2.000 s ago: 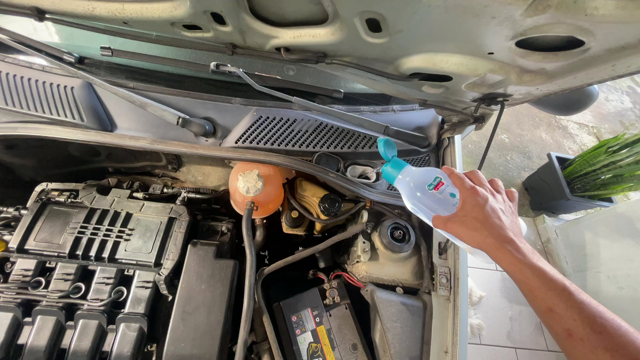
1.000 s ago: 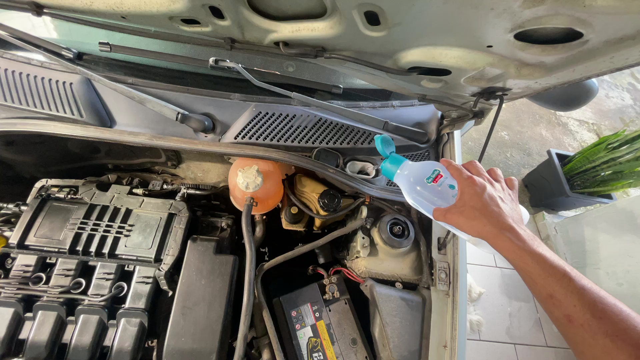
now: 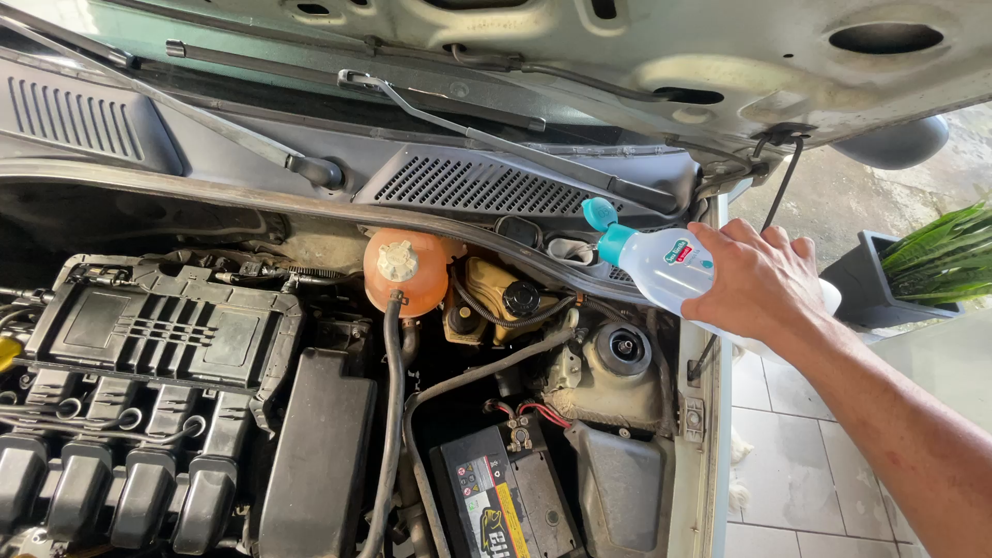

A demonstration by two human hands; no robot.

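My right hand [image 3: 763, 279] grips a clear plastic bottle [image 3: 666, 267] with a teal flip cap [image 3: 601, 215] that stands open. The bottle is tilted, its mouth low and to the left, right beside the open filler neck [image 3: 572, 251] at the cowl. Clear liquid fills part of the bottle; a thin stream at the mouth is hard to make out. The neck's black cap [image 3: 518, 231] lies flipped to its left. My left hand is not in view.
An orange coolant expansion tank [image 3: 407, 271], a brake fluid reservoir [image 3: 496, 291], a strut tower [image 3: 620, 353] and a car battery [image 3: 508, 496] lie below the cowl. The raised hood [image 3: 744, 62], its prop rod [image 3: 784, 186] and a wiper arm [image 3: 504, 147] surround the hand. A potted plant [image 3: 938, 256] stands at right.
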